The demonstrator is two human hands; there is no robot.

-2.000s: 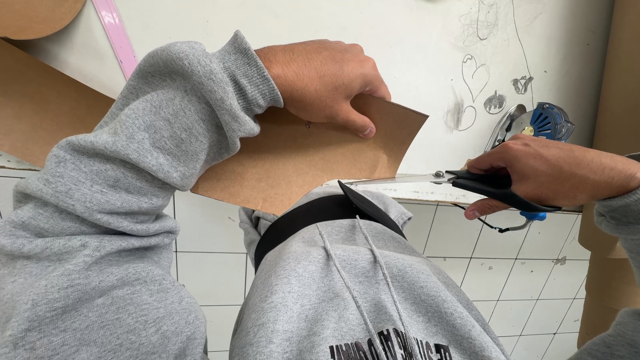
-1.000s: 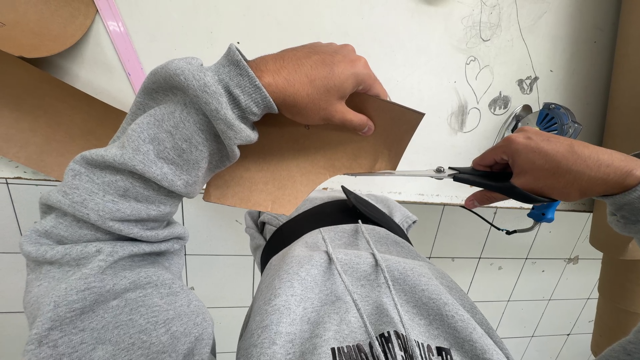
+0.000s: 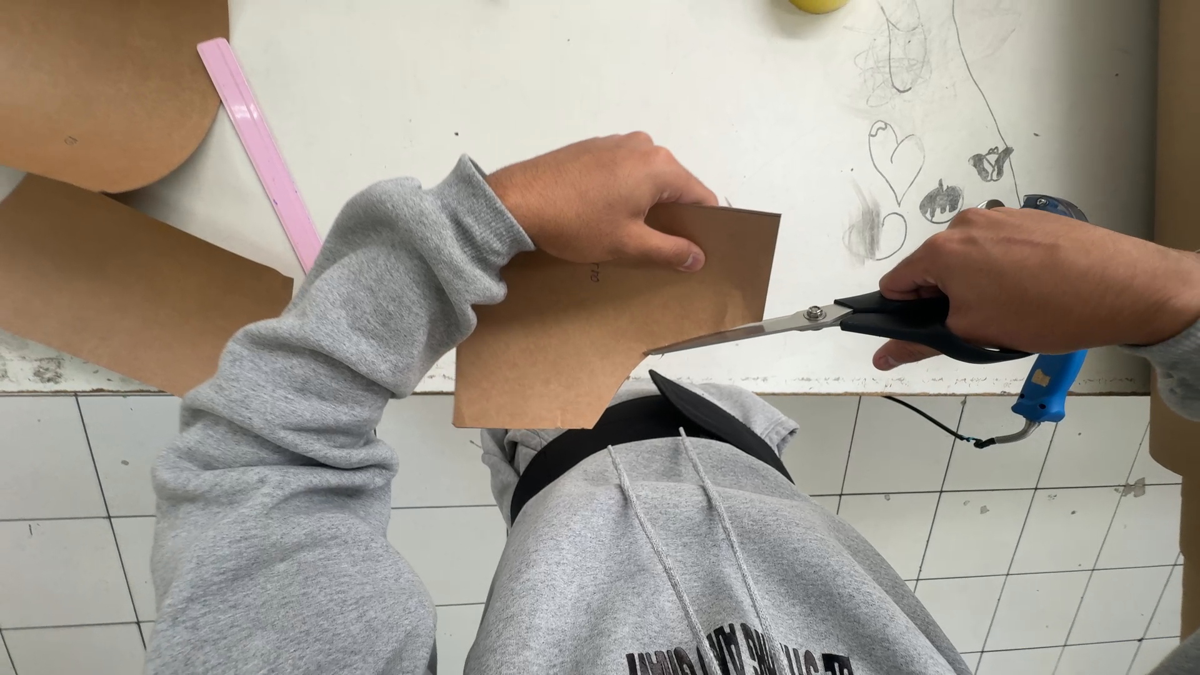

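A brown card piece (image 3: 562, 328) lies partly over the table's front edge, with a curved notch in its lower right side. My left hand (image 3: 614, 202) grips its upper edge, thumb on the face, fingers out of sight behind. My right hand (image 3: 1041, 286) holds black-handled scissors (image 3: 895, 317) by the handles. The blades point left and look nearly closed together, their tips at the notch in the card. Whether card lies between the blades I cannot tell.
A pink ruler (image 3: 258, 150) and more brown card sheets (image 3: 141, 281) lie on the white table (image 3: 525, 75) at left. A blue-handled tool (image 3: 1048, 384) with a cable sits beneath and beside my right hand. Yellow round object (image 3: 818, 4) at the top edge.
The card's lower edge has tilted to a more level position. The scissors, pointing nearly straight left before, now slant down to the left. Both hands keep their holds.
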